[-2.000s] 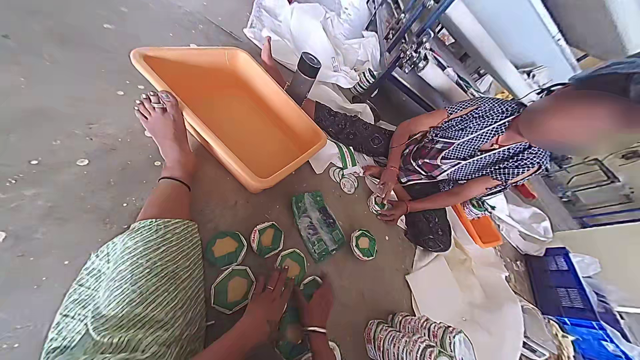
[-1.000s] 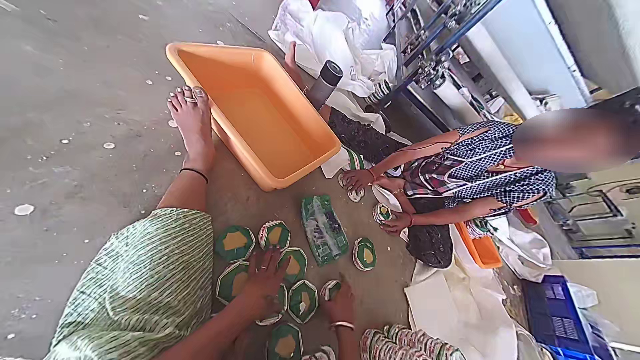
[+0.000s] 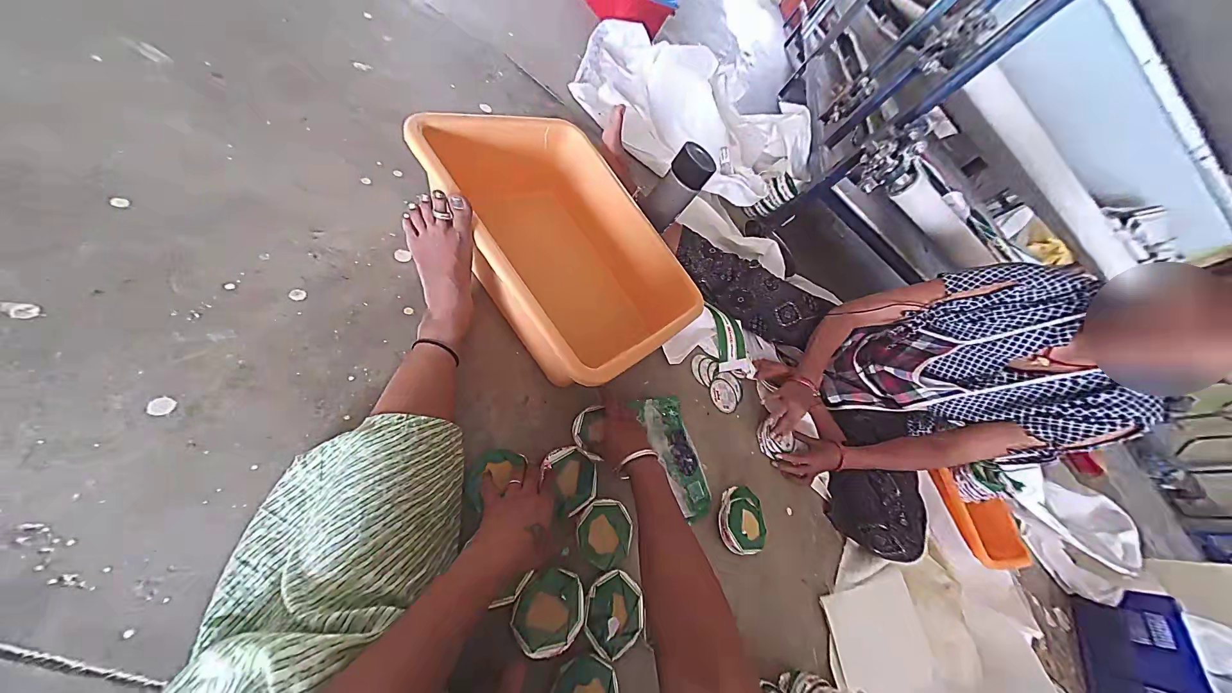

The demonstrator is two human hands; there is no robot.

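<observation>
Several round stacks of discs with green and tan tops stand on the floor before me. My left hand (image 3: 520, 510) rests with spread fingers on one green-topped stack (image 3: 500, 474), beside another (image 3: 570, 481). My right hand (image 3: 616, 433), partly blurred, touches a round stack (image 3: 589, 428) close to the orange tub; its grip is unclear. Just right of it lies a green printed plastic packet (image 3: 679, 457). More stacks (image 3: 604, 532) sit between my forearms, and a single one (image 3: 743, 520) stands apart to the right.
An empty orange plastic tub (image 3: 577, 250) stands ahead, my bare foot against its side. At right a person (image 3: 962, 375) sits handling small round discs (image 3: 775, 441). Beyond are a dark bottle (image 3: 679, 183), white sacks (image 3: 674, 87), a metal frame and a blue crate (image 3: 1141, 640).
My right hand has moved from the near stacks up towards the tub, beside the green packet. The other person's two hands have come together at the discs.
</observation>
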